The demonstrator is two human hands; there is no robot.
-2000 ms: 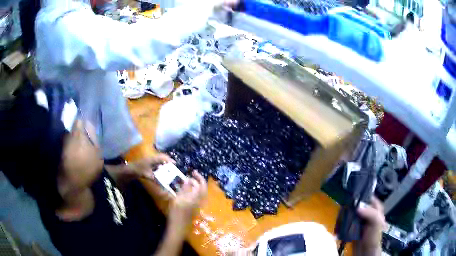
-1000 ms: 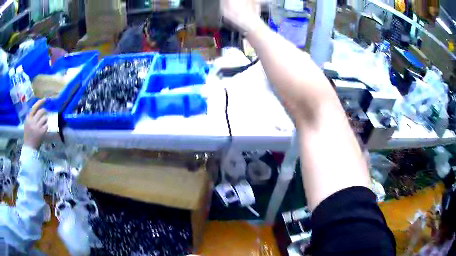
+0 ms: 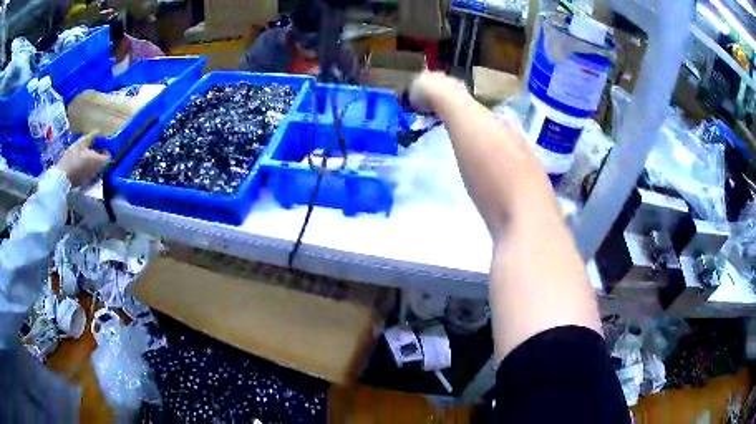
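Note:
My right hand (image 3: 435, 91) is small and blurred at the far side of the white shelf (image 3: 398, 244). My bare forearm and black sleeve rise from the lower right. The fingers are too unclear to show whether they hold something. A divided blue bin (image 3: 330, 197) lies left of my hand. A larger blue bin (image 3: 178, 204) beside it is full of small dark parts (image 3: 211, 137). My left hand is out of the picture.
A blue-and-white can (image 3: 568, 87) stands right of my forearm by a white post (image 3: 638, 124). Black cords (image 3: 313, 195) hang before the bins. A neighbour's hand (image 3: 81, 161) is at the left. Below are a brown carton (image 3: 265, 310) and black parts (image 3: 224, 381).
The view has swung up from the bench to the shelf. My right hand, earlier low by the dark driver, is now stretched over the shelf. The can has come into view.

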